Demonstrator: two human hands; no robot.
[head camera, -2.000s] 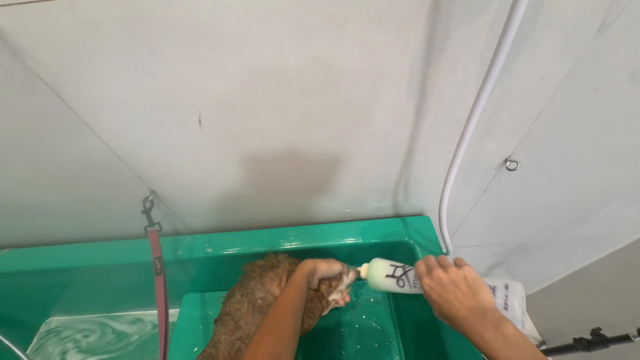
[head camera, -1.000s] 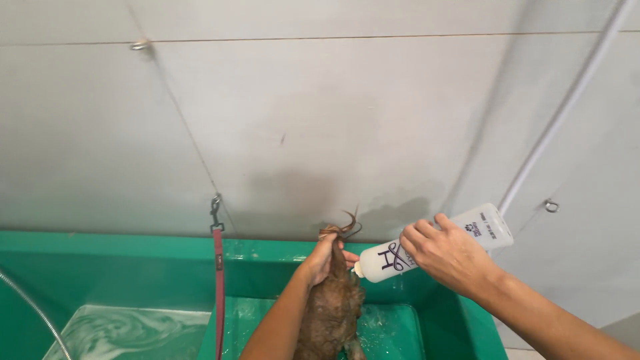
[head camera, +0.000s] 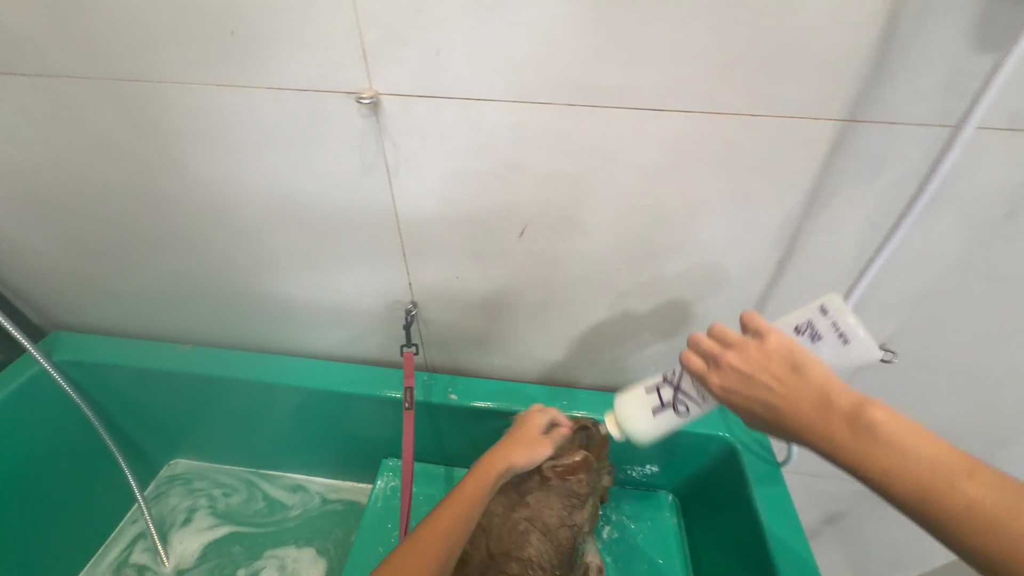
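Observation:
A wet brown dog (head camera: 536, 512) is on the raised green platform of the tub, its head toward the wall. My left hand (head camera: 538, 438) touches the side of its head; the fingers are bent and blurred, and what they grip cannot be made out. My right hand (head camera: 756, 372) is closed around a translucent plastic squeeze bottle (head camera: 652, 408) bearing handwriting. The bottle is tilted, its nozzle down and left, right beside the dog's head. Whether liquid comes out cannot be seen.
The green tub (head camera: 240, 360) holds foamy water (head camera: 232, 520) at left, with a metal shower hose (head camera: 88, 424) above it. A pink leash (head camera: 408, 448) hangs from a cable with a clip (head camera: 410, 324). A pale pipe (head camera: 936, 176) runs along the wall at right, near a metal eyelet (head camera: 888, 354).
The view has shifted. My left hand has gone from around the dog's muzzle to the side of its head. The bottle stays in my right hand, its nozzle still near the head.

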